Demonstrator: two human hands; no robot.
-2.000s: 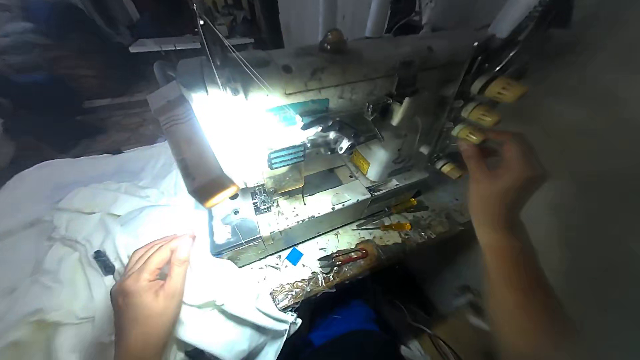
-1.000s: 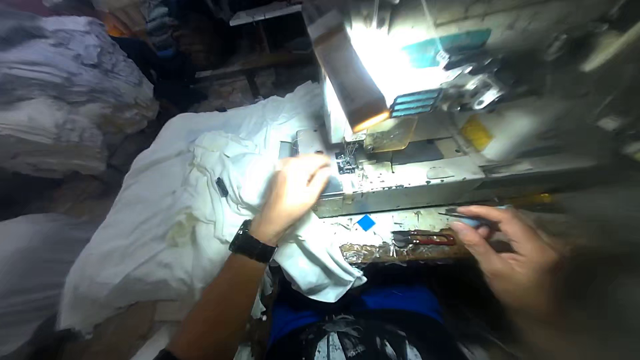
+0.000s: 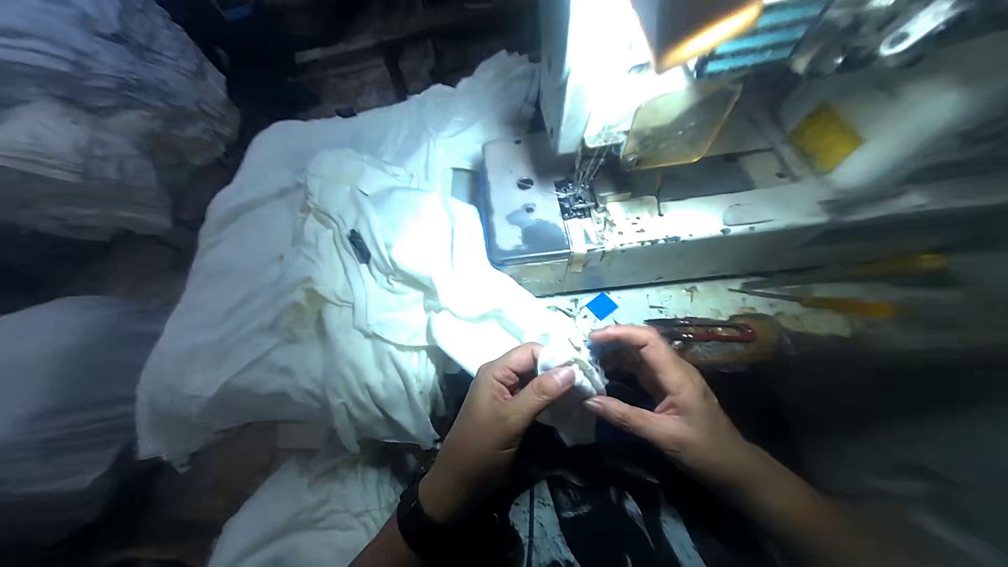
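My left hand (image 3: 508,409) pinches a bunched edge of white fabric (image 3: 575,366) between thumb and fingers, below the sewing machine bed (image 3: 535,264). At the other side of that bunch is my right hand (image 3: 669,398), thumb and fingers apart around it; whether its fingertips grip the cloth is unclear. The rest of the white garment (image 3: 394,299) spreads left of the machine, with a small dark clip-like piece (image 3: 359,246) on it. Above the needle plate (image 3: 575,199) are the needles (image 3: 589,164) and a clear yellowish guard (image 3: 681,126), under bright light.
A blue square (image 3: 602,305) lies on the table edge, near red-handled thread snips (image 3: 713,332). Screwdrivers with yellow handles (image 3: 850,305) lie farther right. Piles of white cloth (image 3: 94,126) stand at the far left, and more cloth (image 3: 307,512) hangs below.
My left hand has moved from beside the needle area down toward me, holding the cloth edge. My right hand has come left to the cloth; the thin tool seen in it earlier no longer shows there.
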